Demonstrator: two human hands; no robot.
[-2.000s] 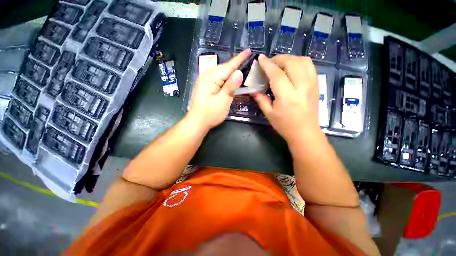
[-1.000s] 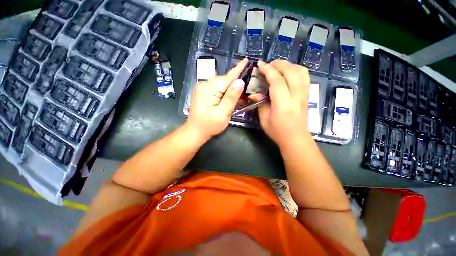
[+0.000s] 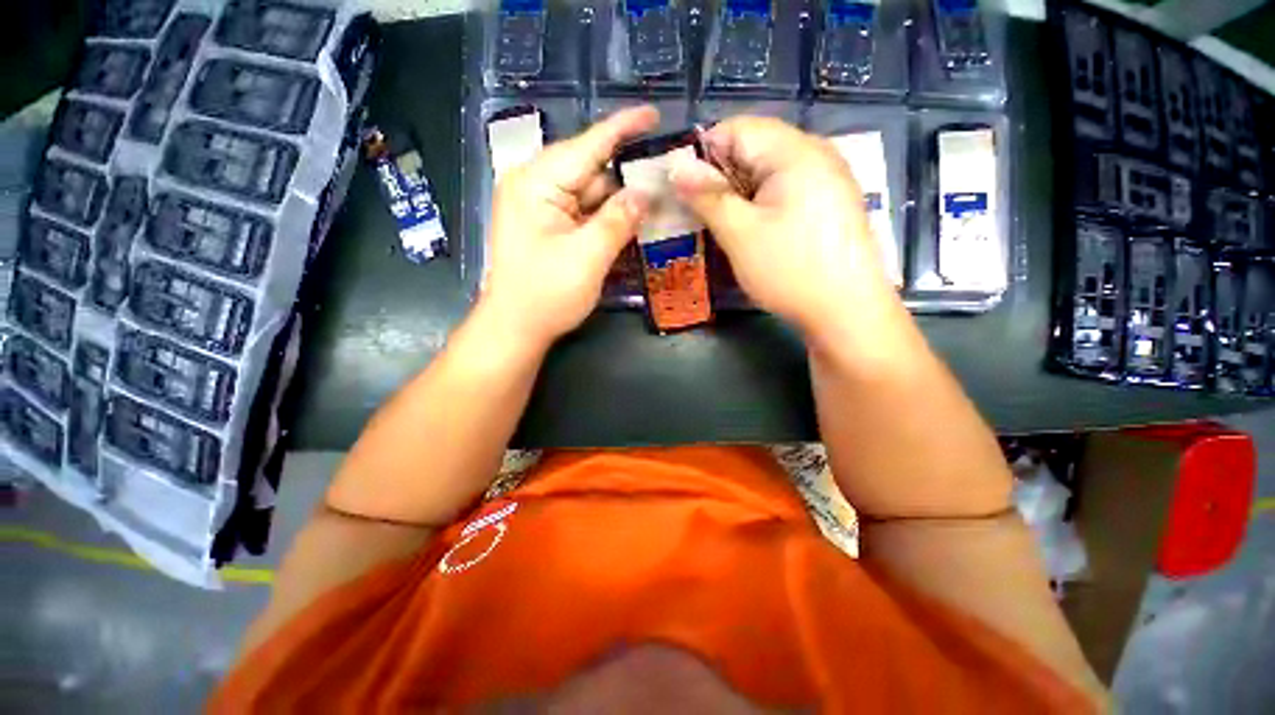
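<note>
A phone board in a black housing [image 3: 674,274] is held between my two hands over the front edge of the clear tray. Its pale screen end points away from me, with a blue band and a reddish-brown keypad end nearer me. My left hand [image 3: 559,231] grips its left upper side with thumb and fingers. My right hand [image 3: 790,217] holds the right upper side, its thumb on the pale screen. The thin tool cannot be made out. The clear blister tray [image 3: 996,300] holds boards with blue bands in its pockets.
White housing trays [image 3: 210,259] with black housings are stacked at left. A loose circuit board [image 3: 410,204] lies between them and the clear tray. A black component tray [image 3: 1140,356] is at right. A red bin [image 3: 1209,500] and cardboard box [image 3: 1119,545] are at lower right.
The phone unit has turned from mostly hidden and angled between my fingers to nearly upright, its face showing. The thin tool visible earlier no longer shows. The view has shifted.
</note>
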